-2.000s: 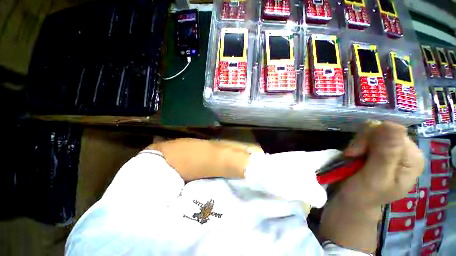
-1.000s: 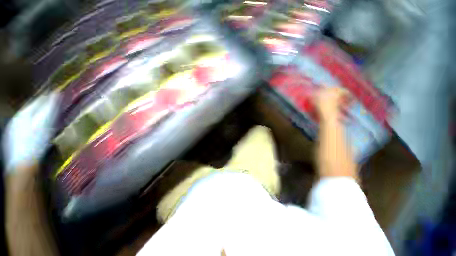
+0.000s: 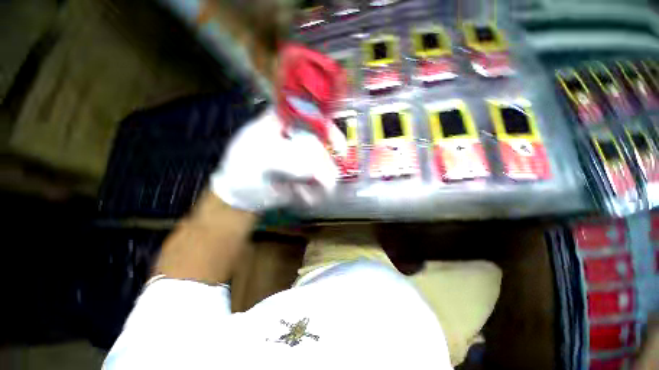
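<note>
My left hand (image 3: pixel 278 165), in a white glove, is over the left end of the clear tray (image 3: pixel 470 204). A blurred red piece (image 3: pixel 312 83) rises from its fingers and appears held; whether it is a phone or a cover cannot be told. Keypad phones (image 3: pixel 458 144) with yellow frames lie in two rows in the tray, and my glove partly hides the left end. At the lower right edge a skin-coloured blur, apparently my right hand (image 3: pixel 648 355), is almost cut off; its fingers do not show. It is beside the red covers (image 3: pixel 608 300) on their grey sheet.
A second clear tray of phones (image 3: pixel 614 162) lies at the right. A black slotted stack (image 3: pixel 162 155) stands at the left. A blurred brown shape (image 3: pixel 267 25) is above the red piece, too unclear to name. A brown carton side (image 3: pixel 524 289) is by my knees.
The view has swung back from the cover tray to the phone tray. My left hand has moved to the tray's left end, now with the red piece. My right hand has mostly left the picture.
</note>
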